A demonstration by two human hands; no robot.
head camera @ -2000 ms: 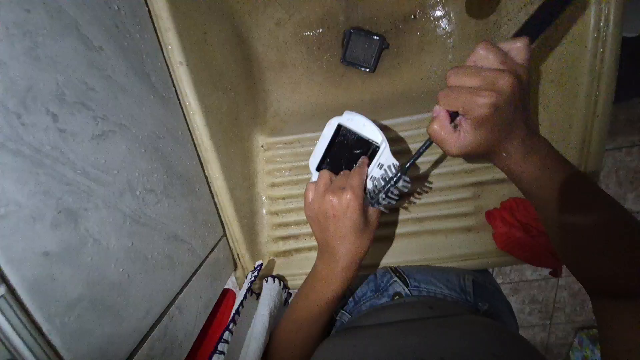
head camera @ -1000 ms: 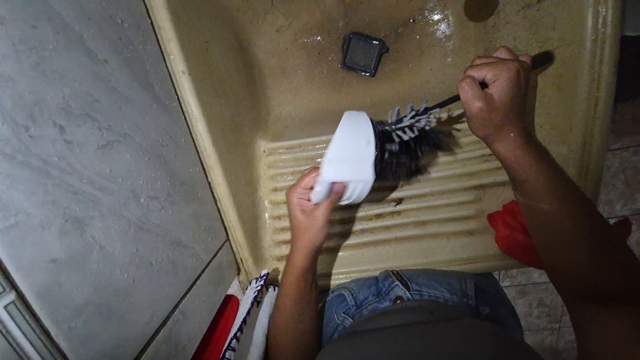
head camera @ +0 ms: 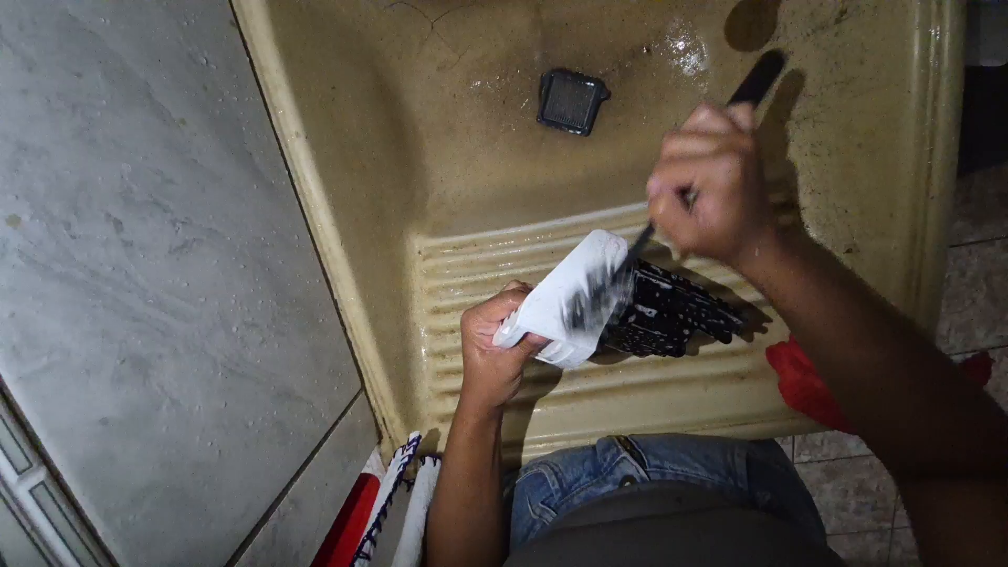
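My left hand (head camera: 500,342) grips the lower left end of a white plastic housing (head camera: 563,303), which is tilted over the ribbed washboard of a beige laundry sink (head camera: 449,272). A black part dotted with white foam or drops (head camera: 669,311) shows at the housing's right side; whether the two are joined I cannot tell. My right hand (head camera: 713,181) is closed around the handle of a black brush (head camera: 760,79). Its bristles, blurred, lie against the white housing. A small square black plastic piece with a grille (head camera: 572,101) rests in the basin above the washboard.
A grey marbled wall (head camera: 157,197) runs along the sink's left side. Cloths with stitched edges, one red and white (head camera: 354,504), hang at the lower left corner. A red cloth (head camera: 803,386) lies at the sink's front edge on the right, partly behind my right forearm.
The white housing has turned: two seconds ago its dark opening faced up, now its white outer face does. The brush has moved from the black part onto that white face. The small square piece stays put.
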